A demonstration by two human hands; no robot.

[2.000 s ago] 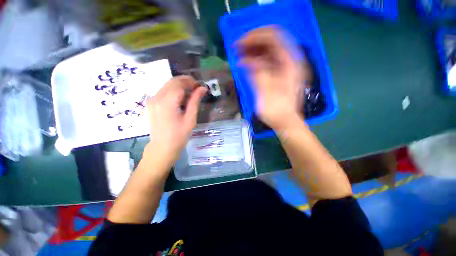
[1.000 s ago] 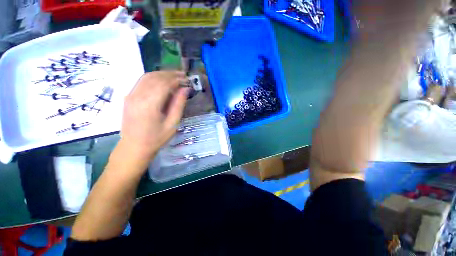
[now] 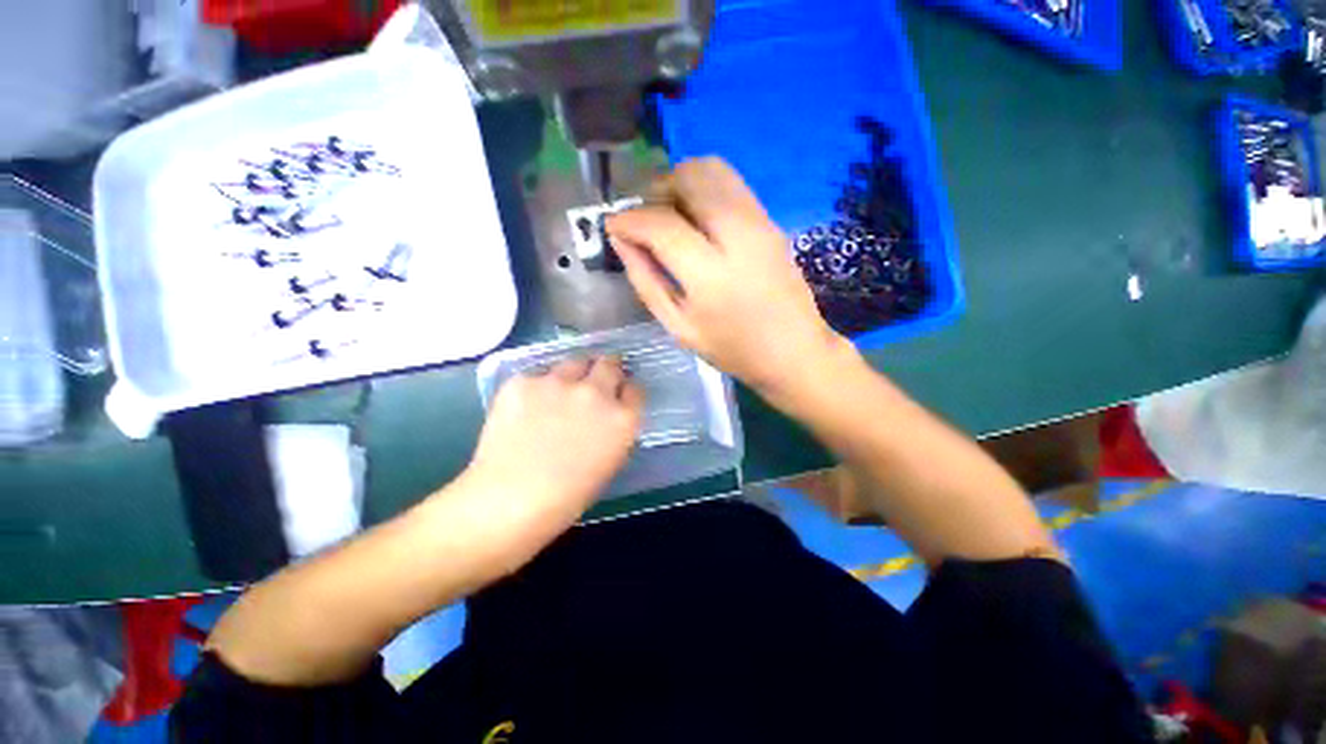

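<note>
My right hand [image 3: 720,276] has its thumb and forefinger together at the right side of the small silver fixture [image 3: 588,237], under the steel ram [image 3: 596,163]. Whether the fingertips hold a part cannot be seen. My left hand [image 3: 560,436] lies over the left part of the clear plastic box [image 3: 713,462], fingertips down among thin metal pins [image 3: 666,393]. Its fingertips are partly hidden, so a held pin cannot be made out. The blue bin [image 3: 942,298] right of the press holds a heap of dark rings [image 3: 873,262].
A white tray [image 3: 175,327] with scattered pin-and-ring assemblies lies left of the press head [image 3: 582,51]. A black pad [image 3: 226,502] and white paper [image 3: 316,491] lie below it. A red bin [image 3: 298,21] stands behind. Small blue bins [image 3: 1248,247] hold silver parts at far right.
My right arm has come back from the far right to the fixture. My left hand has left the fixture and moved down into the clear box. The camera view has shifted.
</note>
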